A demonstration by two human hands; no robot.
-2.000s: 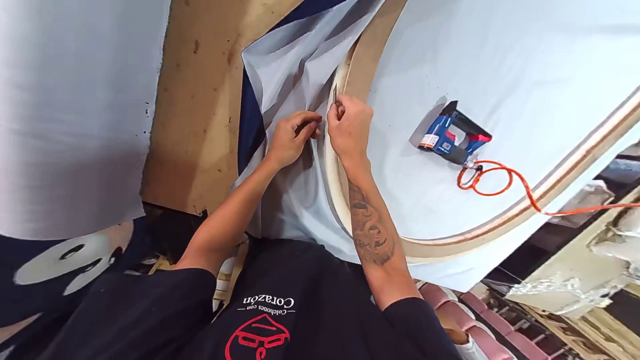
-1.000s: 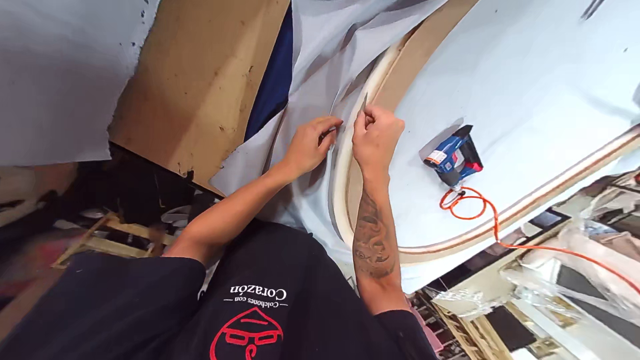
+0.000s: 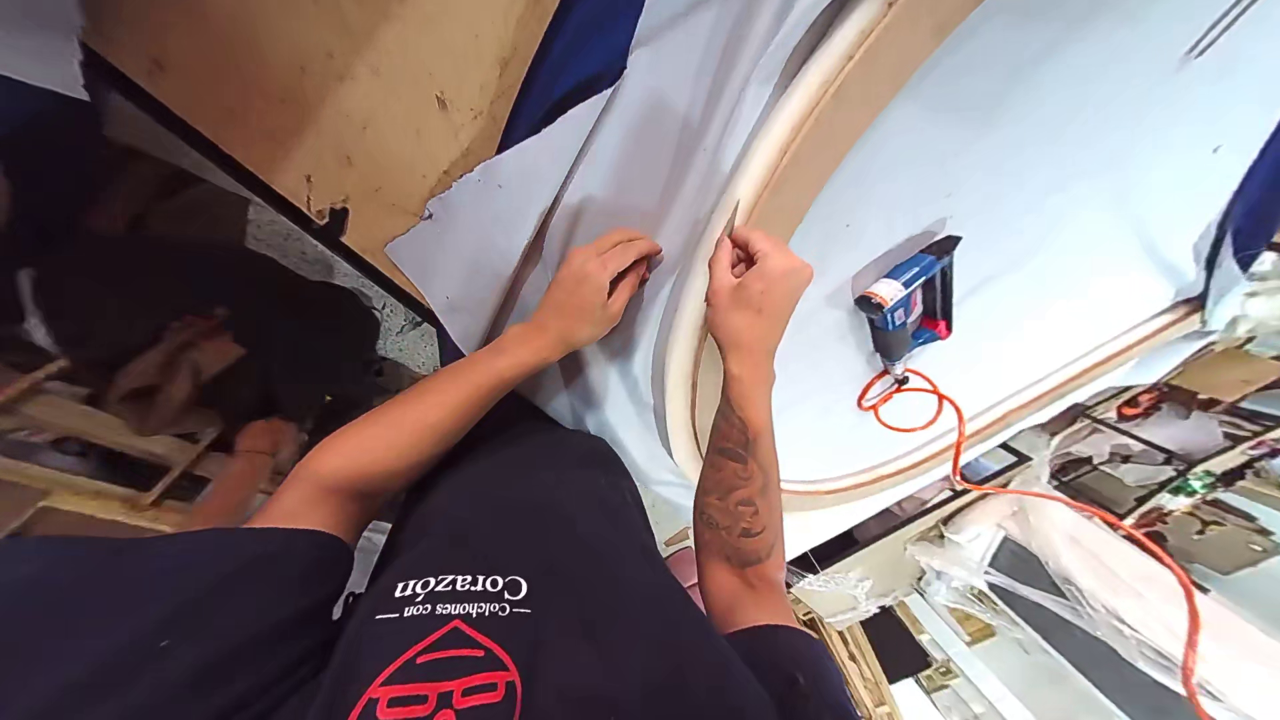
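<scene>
A curved frame with a pale padded rim [image 3: 690,330] lies on light grey fabric [image 3: 640,150]. My right hand [image 3: 760,285] is closed at this rim, gripping a small thin pointed piece [image 3: 732,218] whose tip shows above the fingers; its kind cannot be told. Just left of the rim, my left hand [image 3: 600,285] hovers at or over the fabric, fingers bent and thumb near the index finger; whether anything is pinched there is unclear. Inside the frame, right of my right hand, lies a blue and black pneumatic stapler [image 3: 910,300].
An orange air hose [image 3: 1060,497] loops from the stapler to the lower right. A worn brown board [image 3: 330,110] lies at upper left, with dark blue fabric [image 3: 575,70] beside it. Plastic wrapping [image 3: 960,560] and wooden pieces are at lower right. Part of another person's arm [image 3: 245,470] shows at lower left.
Both hands stay beside the padded rim, the right one still closed on the thin piece. The view has shifted, showing more of the floor at left.
</scene>
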